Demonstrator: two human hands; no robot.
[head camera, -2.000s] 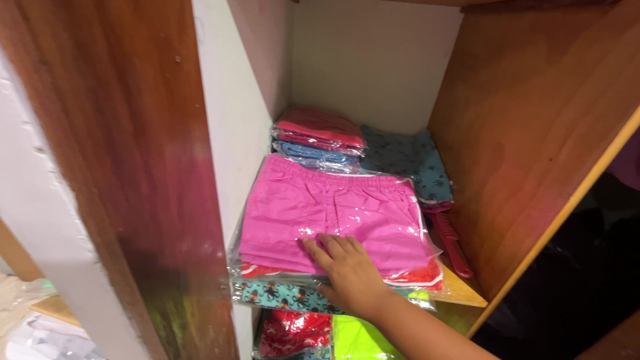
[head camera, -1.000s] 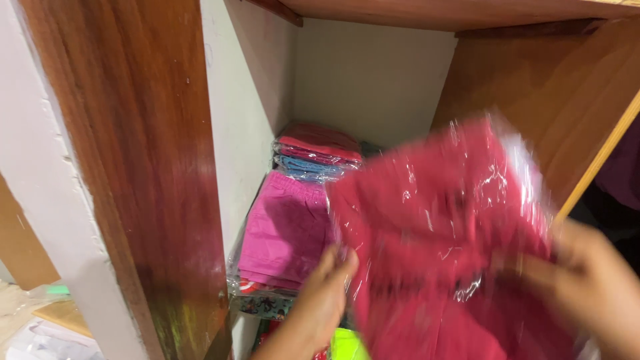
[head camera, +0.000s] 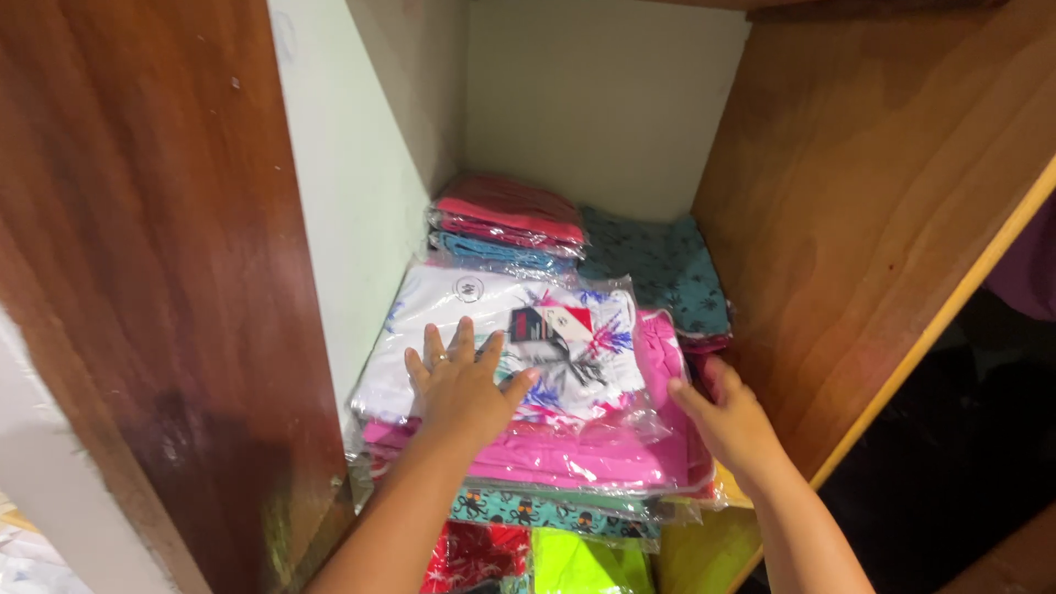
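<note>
My left hand (head camera: 466, 388) lies with spread fingers on a white printed garment (head camera: 577, 375) in clear plastic, which bears a tag. This garment rests on a bagged pink garment (head camera: 577, 458) at the top of a stack. My right hand (head camera: 730, 412) is at the stack's right edge, thumb beside the pink garment and fingers partly hidden; whether it grips anything I cannot tell. Lower in the stack is a teal printed garment (head camera: 528, 511). Behind it are bagged red and blue folded garments (head camera: 507, 210) and a dark teal printed garment (head camera: 652, 256).
A white wall (head camera: 330, 206) bounds the shelf on the left, a wooden panel (head camera: 841, 206) on the right. A brown wooden post (head camera: 165, 247) stands at the left. Red (head camera: 487, 553) and neon yellow (head camera: 590, 565) bagged garments lie on the level below.
The crimson bagged garment held up a second ago is no longer in my raised hands. The white printed garment now covers much of the pink one, with my left hand on it.
</note>
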